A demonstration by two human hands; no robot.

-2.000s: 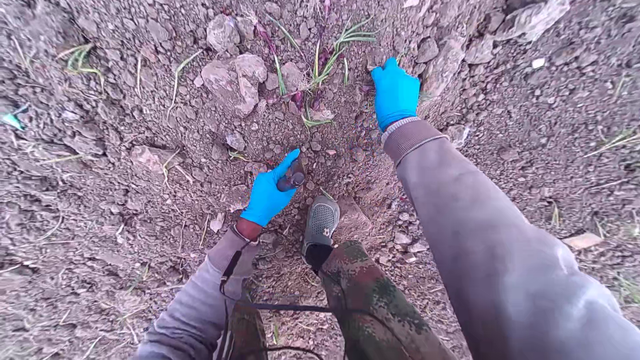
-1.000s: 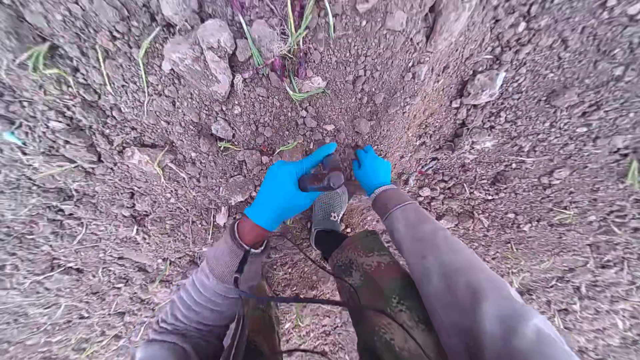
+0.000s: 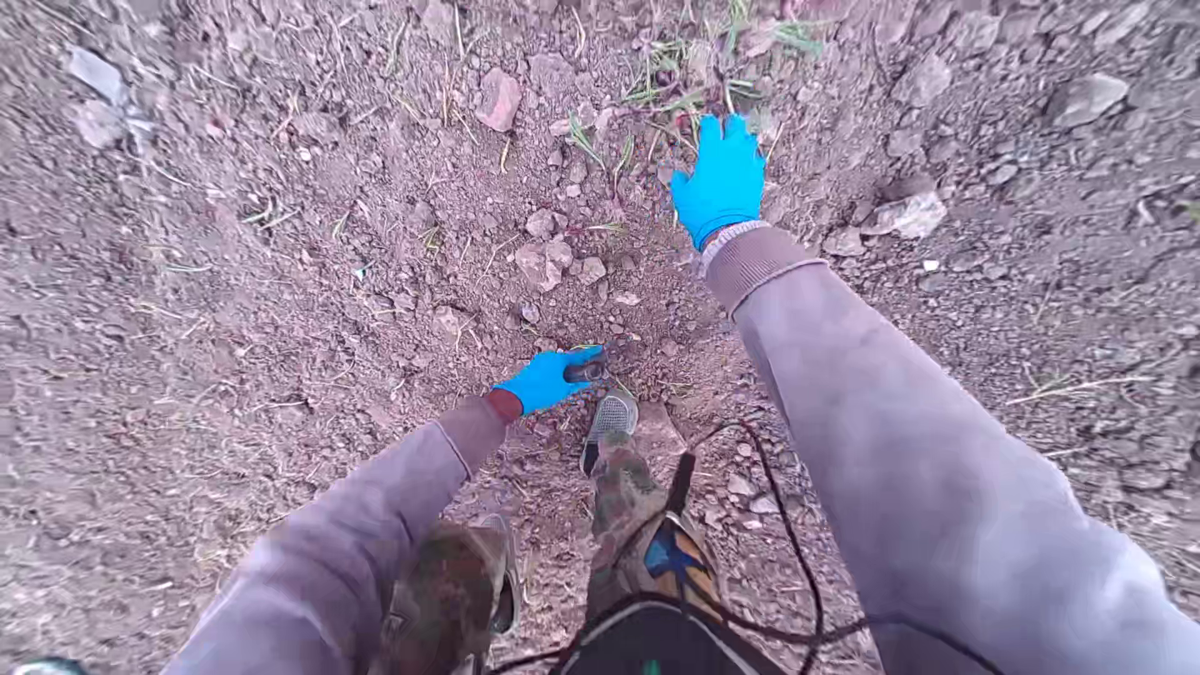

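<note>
My left hand (image 3: 547,380), in a blue glove, is closed around a dark object (image 3: 586,369), perhaps a tool's handle, low over the soil just ahead of my front shoe. The rest of that object cannot be made out. My right hand (image 3: 724,183), also gloved in blue, reaches farther out with its fingers spread, beside a cluster of green-leaved plants (image 3: 684,89) with some reddish stems. Nothing shows in it, though its palm side is hidden. Small green shoots (image 3: 583,141) stand to its left.
Loose stony soil surrounds my feet. A reddish stone (image 3: 499,99) and a pale clod (image 3: 544,264) lie ahead; a larger rock (image 3: 909,214) is right of my right hand. My grey shoe (image 3: 613,417) is near my left hand. A dark cord (image 3: 797,534) hangs across my legs.
My right hand has moved away from beside my left hand and out toward the plants, its fingers now spread. My left hand still holds the dark object. The view has shifted.
</note>
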